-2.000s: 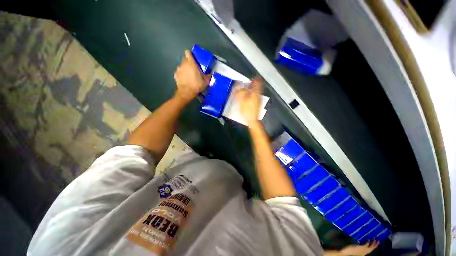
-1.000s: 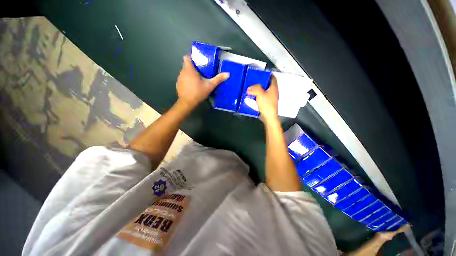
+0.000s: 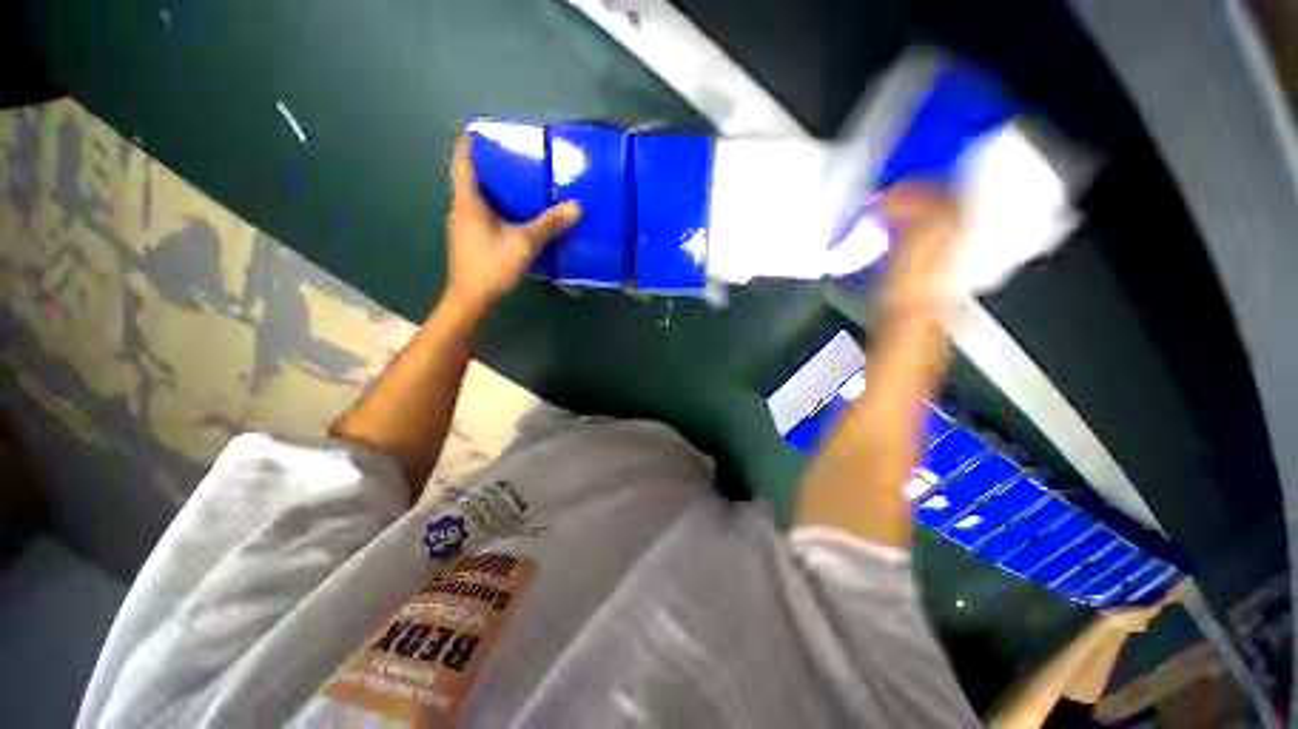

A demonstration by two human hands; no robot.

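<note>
Three blue cartons [image 3: 591, 204] stand pressed side by side over the green belt, with white open flaps [image 3: 776, 208] at their right end. My left hand [image 3: 498, 242] grips the left end of this row, thumb on the blue faces. My right hand [image 3: 915, 235] is blurred and holds an open carton [image 3: 957, 121] with white flaps spread on both sides, right of the row, over the pale rail. The fingers of my right hand are partly hidden by blur.
A long row of blue cartons [image 3: 1025, 513] lies on the belt at the lower right, with another person's hand [image 3: 1125, 621] at its far end. The pale side rail [image 3: 1046, 385] runs diagonally beside a dark ledge. A worn, patchy floor [image 3: 185, 271] shows at the left.
The held row has moved left and turned more level. My right hand has left the row and moved right, now with an open carton. The row at the lower right is partly covered by my right forearm.
</note>
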